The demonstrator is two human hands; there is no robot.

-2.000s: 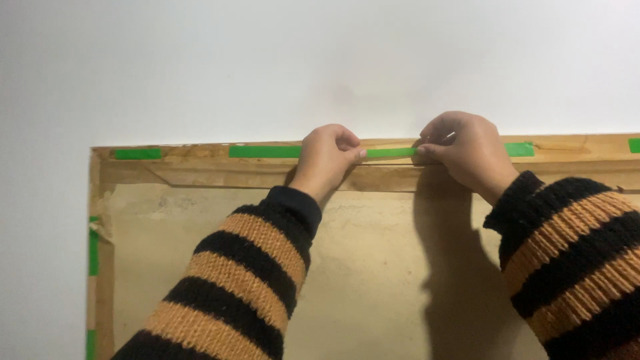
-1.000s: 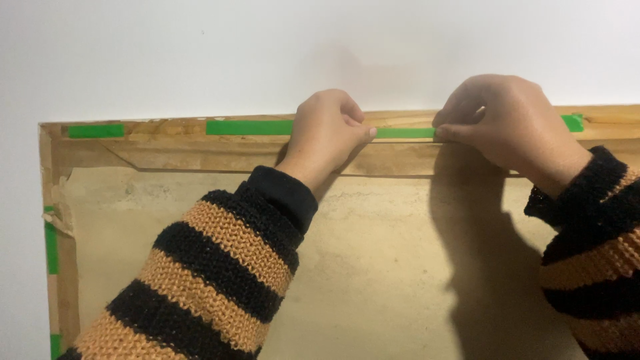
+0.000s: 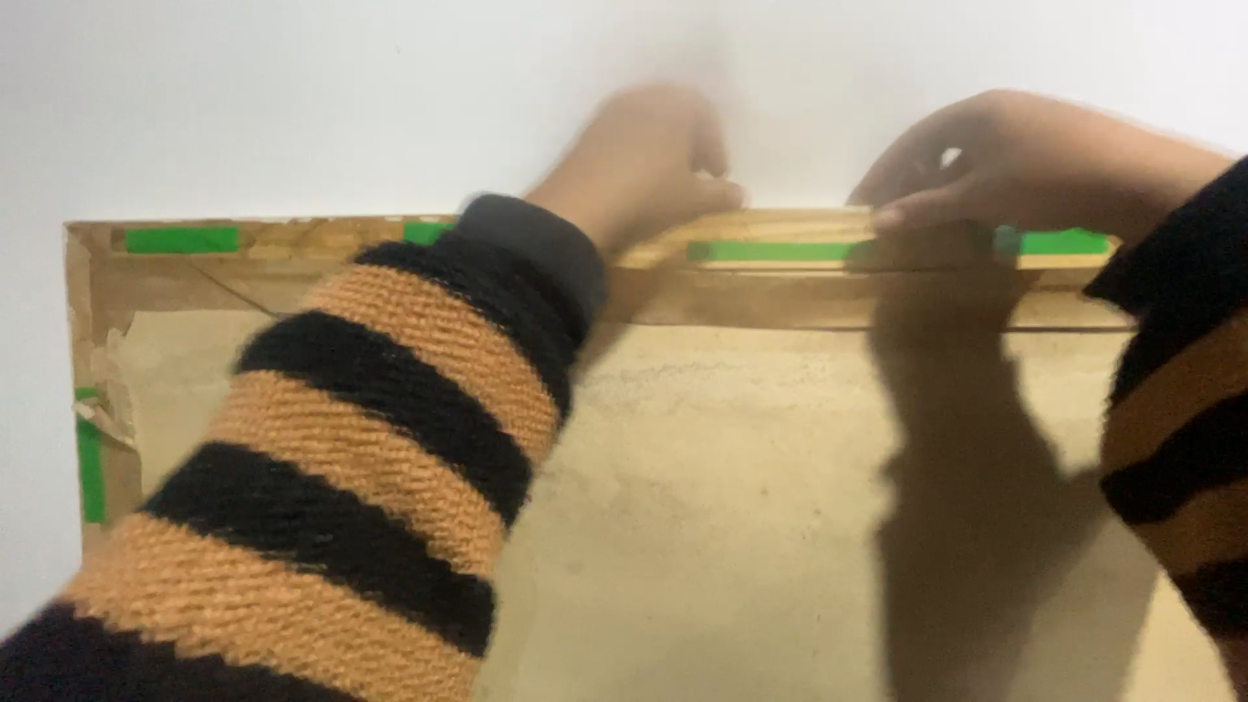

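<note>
A wooden frame (image 3: 322, 242) with a beige paper-like backing (image 3: 702, 487) lies or stands against a white surface. Green tape (image 3: 780, 252) runs along its top edge in strips. Just above that edge is my left hand (image 3: 663, 161), blurred, fingers bent, thumb and finger close together; whether it holds anything cannot be told. My right hand (image 3: 994, 166) is farther right at the top edge, thumb and forefinger tips near each other by the green tape. What lies between those tips is not clear.
More green tape (image 3: 183, 240) is at the top left corner, and another strip (image 3: 91, 468) runs down the left side beside torn brown paper (image 3: 105, 421). The white surface (image 3: 292, 97) extends above and left of the frame. A dark arm shadow falls across the backing.
My left hand has lifted from the green tape to above the frame's top edge. My right hand has shifted slightly up from the tape to the frame's edge. The view has moved.
</note>
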